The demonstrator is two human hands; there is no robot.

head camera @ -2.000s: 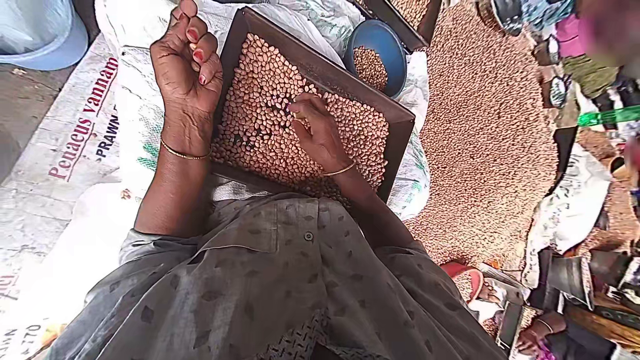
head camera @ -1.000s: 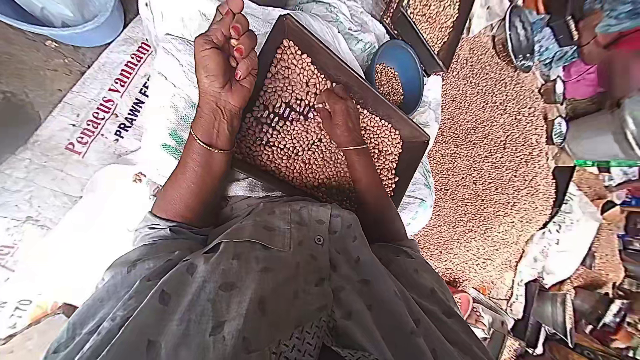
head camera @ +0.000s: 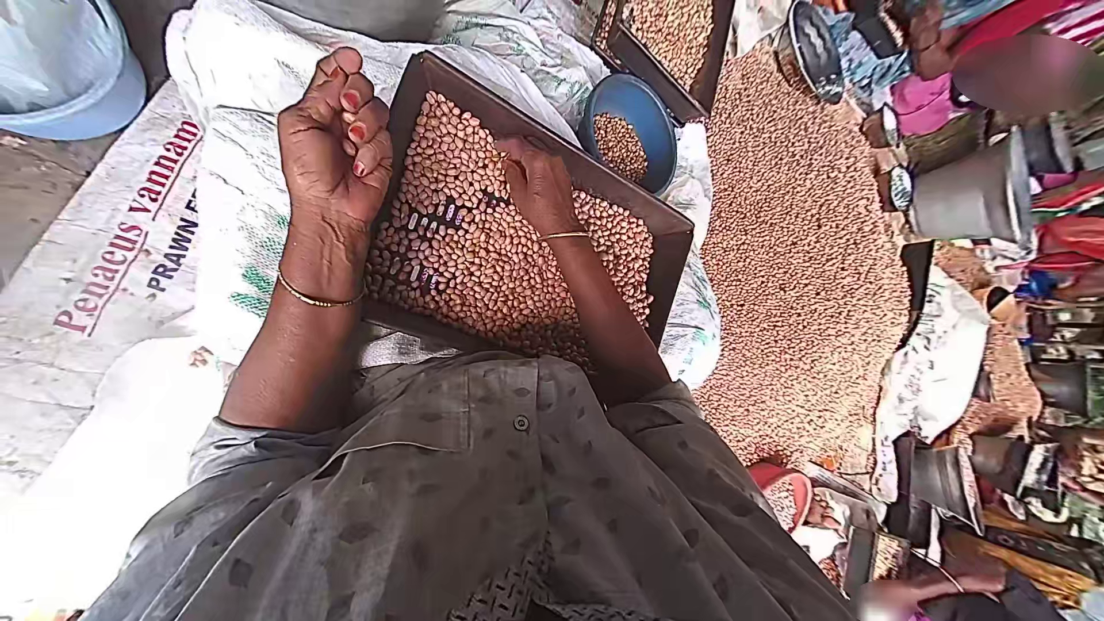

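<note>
A dark rectangular tray (head camera: 677,246) lies tilted across the lap, spread with shelled peanuts (head camera: 517,267). Its dark floor shows through in patches at the left. My left hand (head camera: 336,142) is held palm up beside the tray's left edge, fingers curled over a few peanuts. Inside the tray, near its far edge, my right hand (head camera: 539,185) has its fingertips together at the peanuts; whether one is pinched between them cannot be told. A blue bowl (head camera: 660,129) partly filled with peanuts stands just beyond the tray's far right side.
White woven sacks (head camera: 237,164) lie under and around the tray. A light blue tub (head camera: 86,112) stands far left. Another tray (head camera: 711,52) of peanuts is beyond the bowl. A broad heap of peanuts (head camera: 802,259) covers the ground at right, with metal pots (head camera: 970,194) and other people past it.
My right hand has moved over the peanuts toward the tray's far edge. My left hand stays curled beside the tray. The view has shifted somewhat.
</note>
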